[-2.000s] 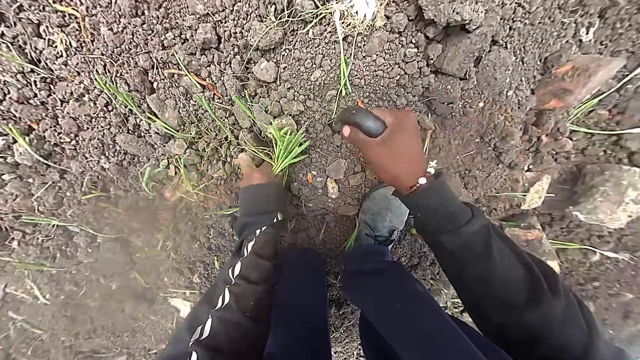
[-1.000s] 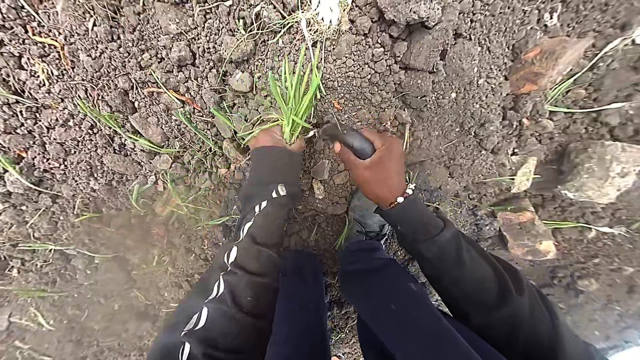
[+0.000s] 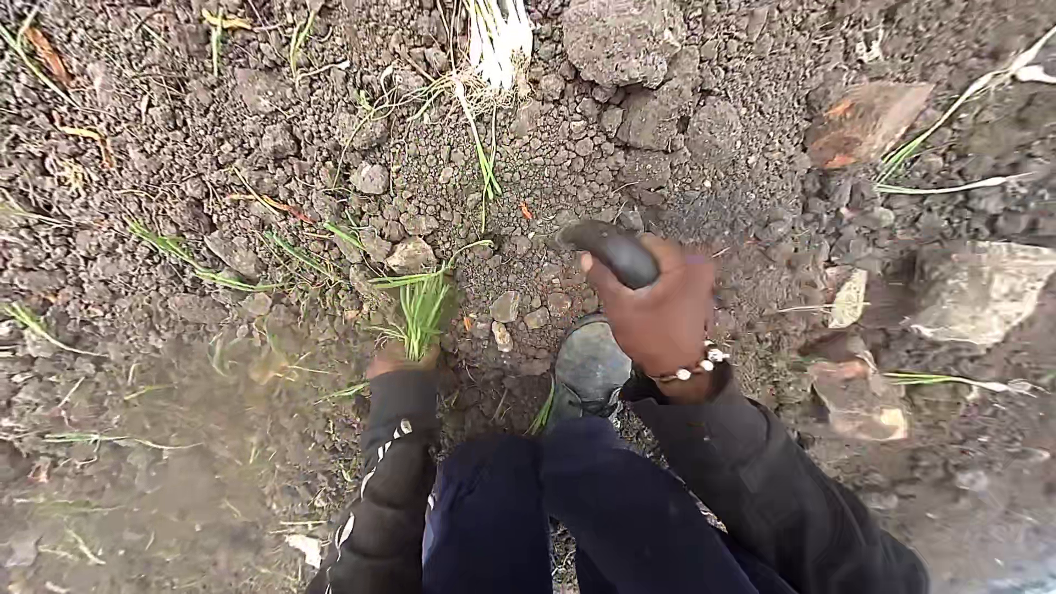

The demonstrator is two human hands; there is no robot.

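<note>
My left hand (image 3: pixel 402 361), mostly hidden under its dark cuff and the leaves, is closed around a small bunch of green seedlings (image 3: pixel 422 312) low over the soil. To its right, my right hand (image 3: pixel 664 309) grips a dark, rounded tool handle or horn-like object (image 3: pixel 615 250) whose end points up and left; its exact kind I cannot tell. A bead bracelet circles the right wrist. At the top centre a bundle of white-stemmed plants with roots (image 3: pixel 497 45) lies on the soil.
Cloddy brown soil surrounds my shoe (image 3: pixel 592 363). Large stones (image 3: pixel 982 293) and a reddish rock (image 3: pixel 868 124) lie at the right. Loose seedlings (image 3: pixel 198 266) are scattered at the left, and a big clod (image 3: pixel 624 40) sits at the top.
Both hands were close together a second ago, with the dark object's end near the seedlings. Now they are apart, my left hand lower with the bunch and my right hand farther right.
</note>
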